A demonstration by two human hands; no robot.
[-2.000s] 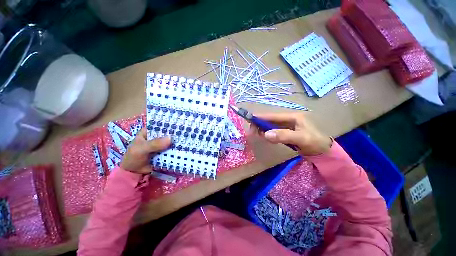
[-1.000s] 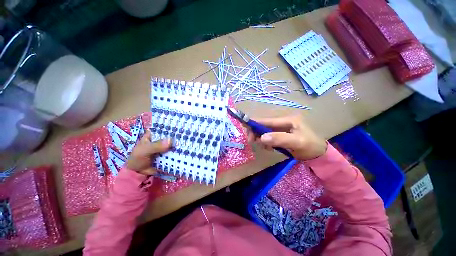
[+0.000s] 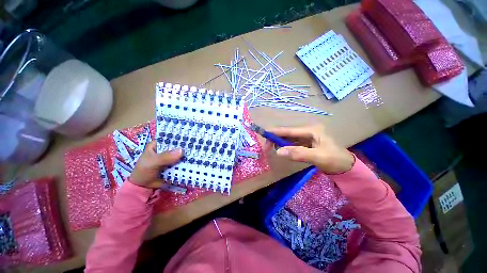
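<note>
A white PCB panel (image 3: 197, 139) with rows of dark parts is held up in front of me. My left hand (image 3: 152, 164) grips its lower left edge, thumb on the face and the other fingers hidden behind. My right hand (image 3: 315, 148) holds the side cutters (image 3: 275, 138) by their blue handles. The jaws are at the panel's right edge, near its upper part; whether they touch it I cannot tell. Loose single PCBs (image 3: 124, 154) lie on pink bubble wrap (image 3: 85, 184), partly hidden behind the panel.
Thin white waste strips (image 3: 264, 85) lie in a crossed heap behind the panel. Waiting panels (image 3: 337, 66) are stacked far right, small scraps (image 3: 370, 96) beside them. Bubble-wrapped packs (image 3: 406, 34) stand at the right. A blue bin (image 3: 414, 184) is below the bench edge, a white tub (image 3: 80, 98) left.
The panel and left hand shift slightly, tilting a little between frames. The cutters stay near the panel's right edge, their jaws now a little lower than two seconds ago.
</note>
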